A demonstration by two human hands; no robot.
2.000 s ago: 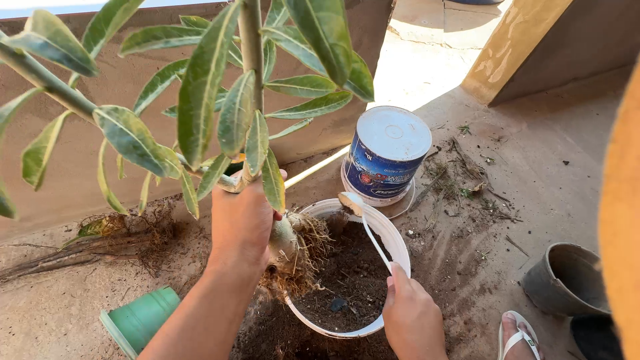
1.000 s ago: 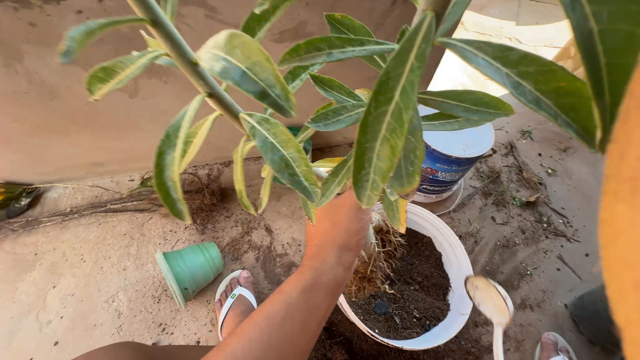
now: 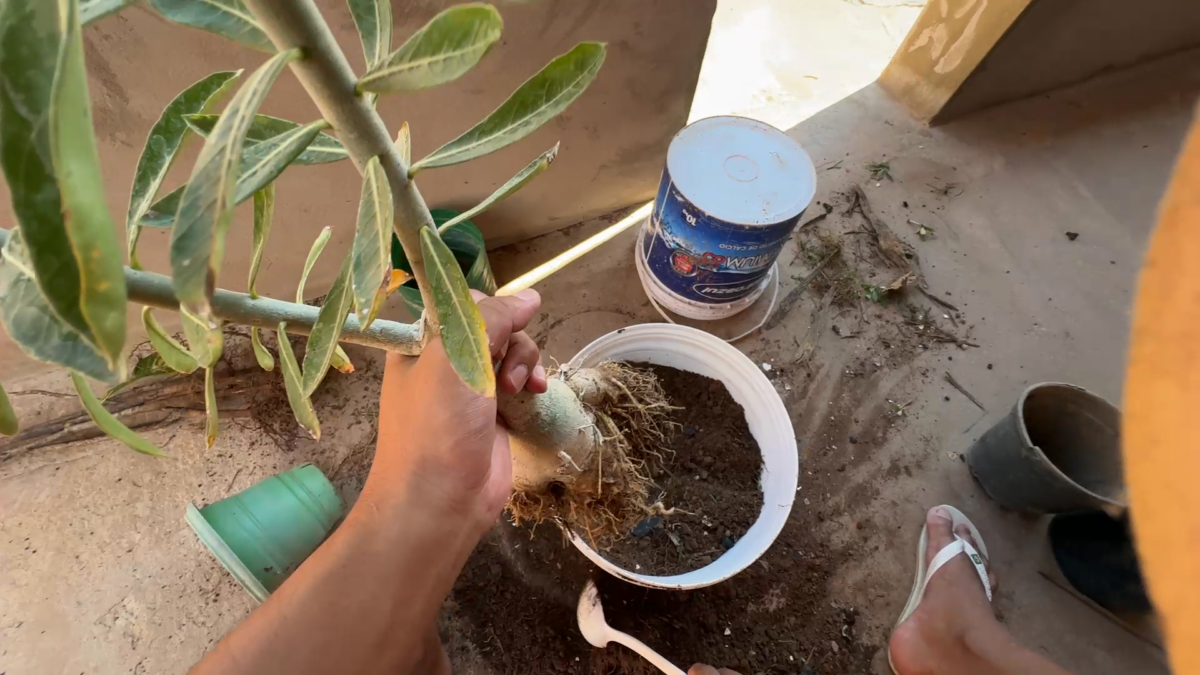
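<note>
My left hand grips the thick stem of a leafy plant, probably a desert rose, tilted so that its swollen base and fibrous roots hang over the left rim of a white plastic bucket. Dark soil lies in the bucket. At the bottom edge only fingertips of my right hand show, at the handle of a white spoon. The spoon's bowl is over spilled soil, just below the bucket. Most of the right hand is out of view.
An upside-down blue paint bucket stands behind the white one. A green pot lies on its side at left. Dark pots are at right, near a sandalled foot. Dry roots and twigs litter the floor by the wall.
The plant has swung left since one second ago, showing more of its base and roots. The spoon has moved from the bucket's lower right to below it. The view has shifted.
</note>
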